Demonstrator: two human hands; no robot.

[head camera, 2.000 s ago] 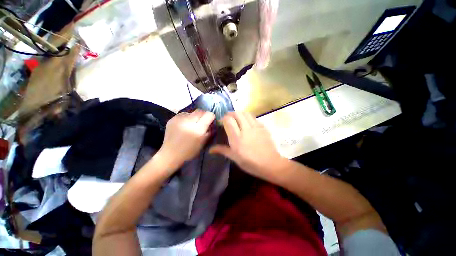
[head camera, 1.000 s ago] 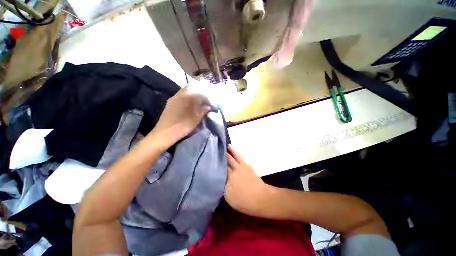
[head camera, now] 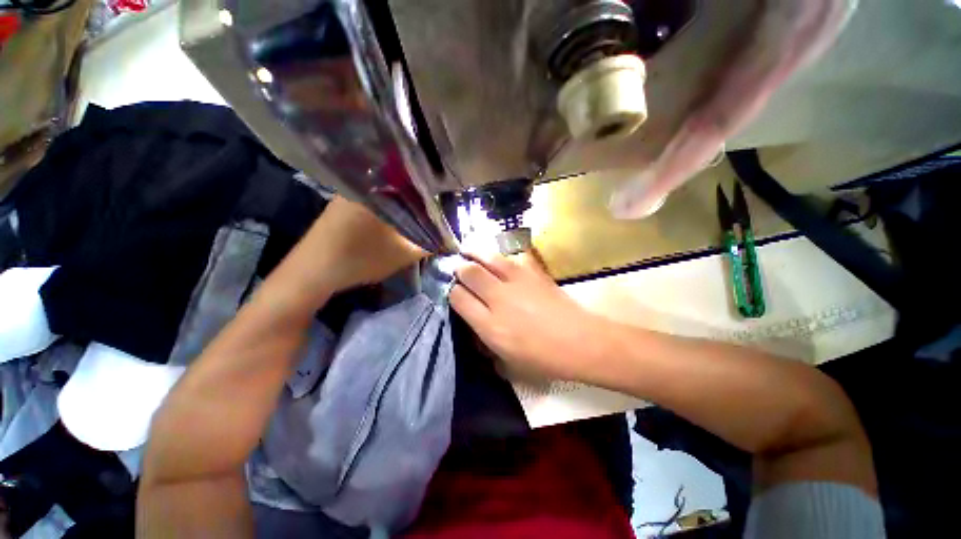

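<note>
A floppy garment with a grey inner side (head camera: 385, 405) and black outer fabric (head camera: 148, 200) lies left of the needle and hangs over the table edge. Its grey cloth is bunched at the brightly lit presser foot (head camera: 474, 216). My left hand (head camera: 364, 247) is at the cloth left of the foot, its fingers partly hidden behind the machine head. My right hand (head camera: 522, 316) grips the gathered cloth just in front of the foot. Two white rounded pads (head camera: 116, 398) lie on the garment at the left.
The sewing machine head (head camera: 485, 95) looms close above my hands, with a cream knob (head camera: 604, 97) and a hanging pink bundle (head camera: 727, 116). Green-handled thread snips (head camera: 744, 263) and a black strap (head camera: 811, 216) lie at the right. A ruler-marked table edge (head camera: 822, 305) runs below them.
The view has moved closer to the machine head. My right hand has come up from the garment's lower edge to the cloth at the foot. My left hand has moved partly behind the head.
</note>
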